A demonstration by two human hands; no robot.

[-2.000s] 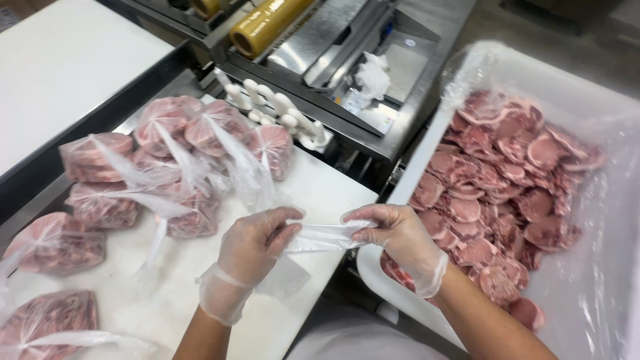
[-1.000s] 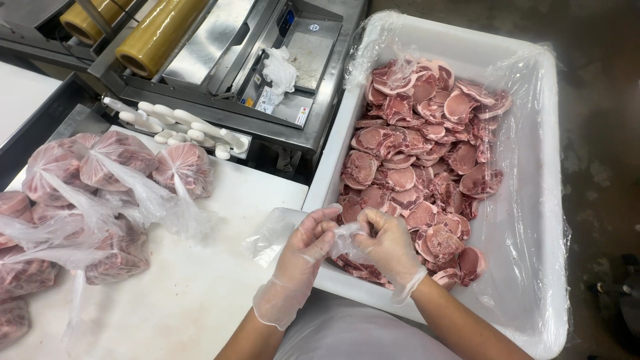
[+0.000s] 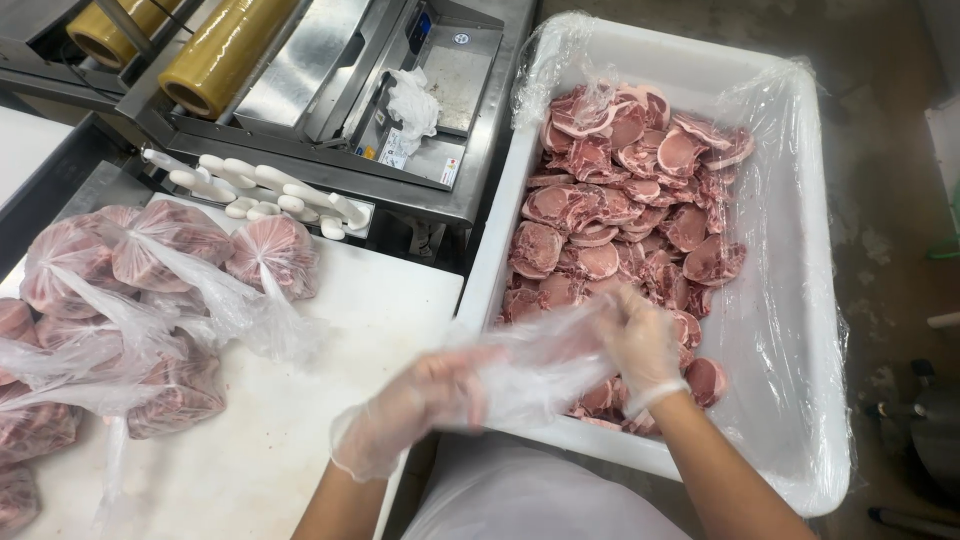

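A clear plastic bag [image 3: 544,367], blurred by motion, spans between my two gloved hands. My right hand [image 3: 643,345] grips one end of it above the near part of a white plastic tub [image 3: 776,300]. At the bag's other side is my left hand [image 3: 427,405], over the edge of the white cutting board; blur hides how its fingers meet the plastic. Raw bone-in pork chops [image 3: 600,199] lie piled in the tub, which has a clear liner. On the board at the left, several knotted clear bags of meat [image 3: 176,244] sit heaped together.
White-handled knives [image 3: 262,187] stand in a rack behind the cutting board [image 3: 292,442]. Beyond are a steel wrapping station [image 3: 300,71] with yellow film rolls [image 3: 225,56] and crumpled white plastic [image 3: 412,105] on a tray. The tub's near rim borders the board's right edge.
The plastic bag, bunched small between my fingers before, is now spread wider, and my hands are farther apart. The view has shifted right toward the tub.
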